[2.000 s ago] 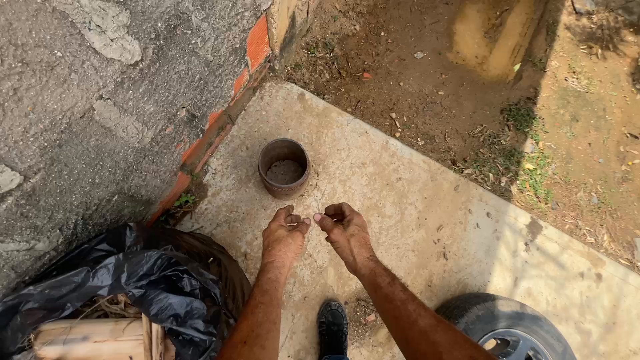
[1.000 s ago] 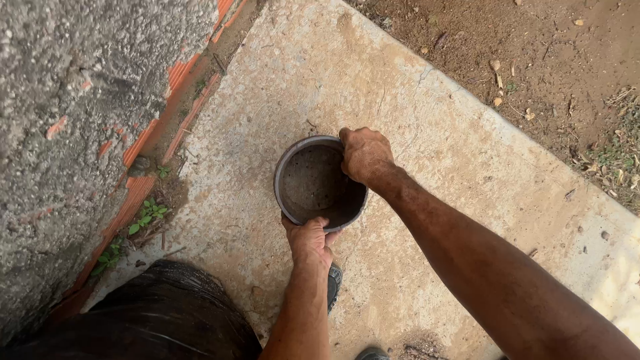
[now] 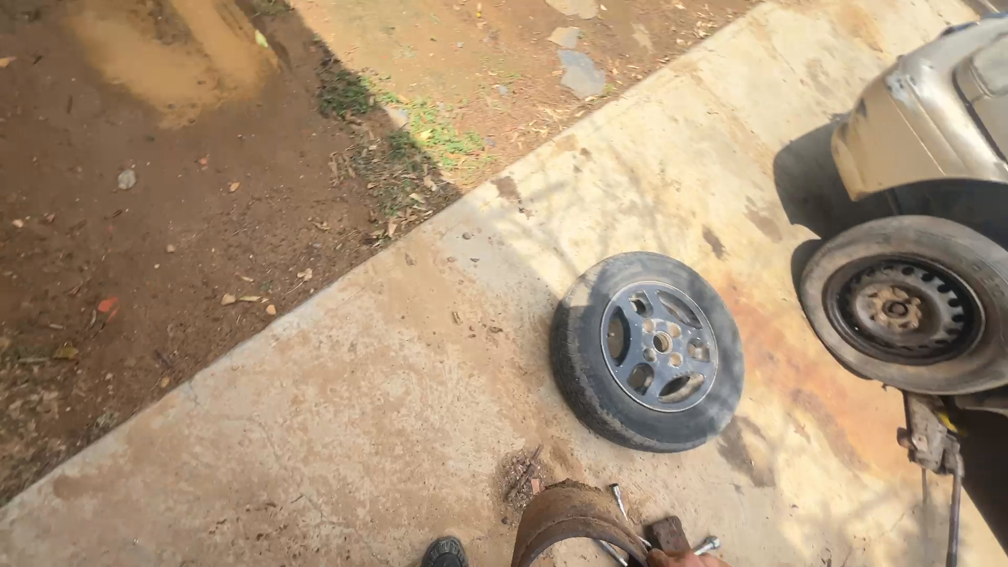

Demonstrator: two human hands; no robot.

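A rusty, hollow metal drum (image 3: 571,508), open at its end, is tilted at the bottom edge of the head view, with its lower part cut off. Only the fingers of my right hand (image 3: 687,558) show, gripping the drum's right side. My left hand is out of the frame. Just above my right fingers lies a small dark brown block (image 3: 667,535). A metal wrench end (image 3: 706,544) shows to the right, and another metal tool (image 3: 618,498) sticks out behind the drum.
A loose car wheel with a dark alloy rim (image 3: 661,342) lies on the concrete slab (image 3: 378,378). At the right, a silver car (image 3: 921,118) has a steel wheel (image 3: 898,307) fitted, with a jack (image 3: 929,441) below. Bare soil (image 3: 157,236) borders the slab; my shoe (image 3: 445,551) is below.
The view has swung right, towards the car and loose wheel. The drum, upright on the slab two seconds ago and held by both hands one second ago, is now tilted at the bottom edge.
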